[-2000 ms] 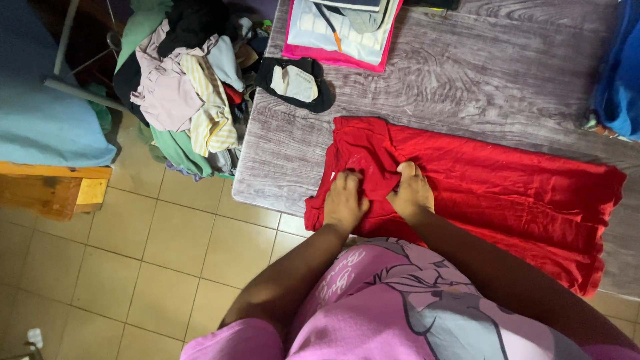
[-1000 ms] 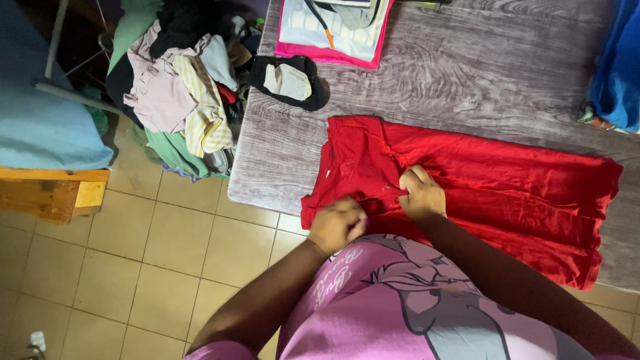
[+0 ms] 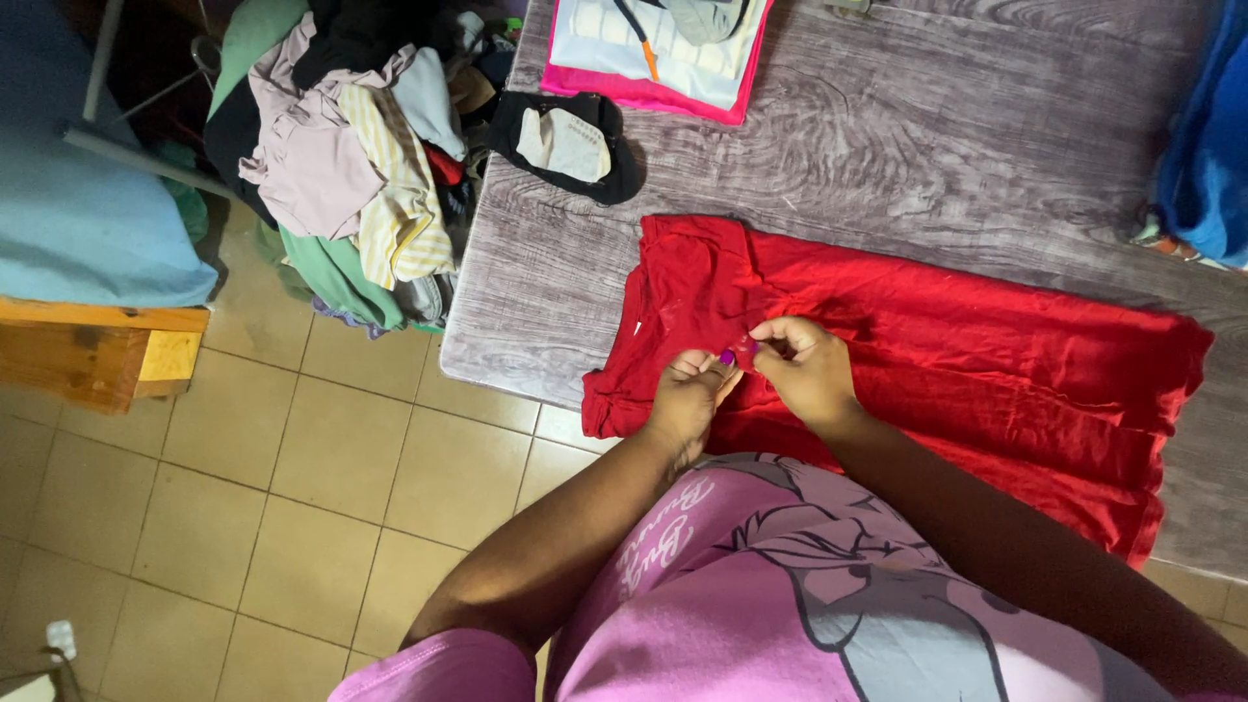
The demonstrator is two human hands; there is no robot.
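A red cloth garment (image 3: pixel 975 341), wrinkled, lies along the near edge of the wood-grain table (image 3: pixel 877 136), its neckline end at the left. My left hand (image 3: pixel 692 390) rests over the garment near that end, thumb and fingers pinched on a small part of the fabric. Right beside it, my right hand (image 3: pixel 804 370) pinches the same area between thumb and fingertips. The two thumbs, with purple nails, almost meet. A fold of the red cloth lies turned over just above the hands.
A black cloth item with a white patch (image 3: pixel 575 146) lies at the table's left edge, beside a pink-edged stack (image 3: pixel 673 88). Blue fabric (image 3: pixel 1209 146) is at the right. Left of the table are a heap of clothes (image 3: pixel 322 156) and a wooden piece of furniture (image 3: pixel 88 361) under light-blue cloth.
My left hand has moved right, up against my right hand. Both now pinch the red cloth close together, where a second ago they were apart.
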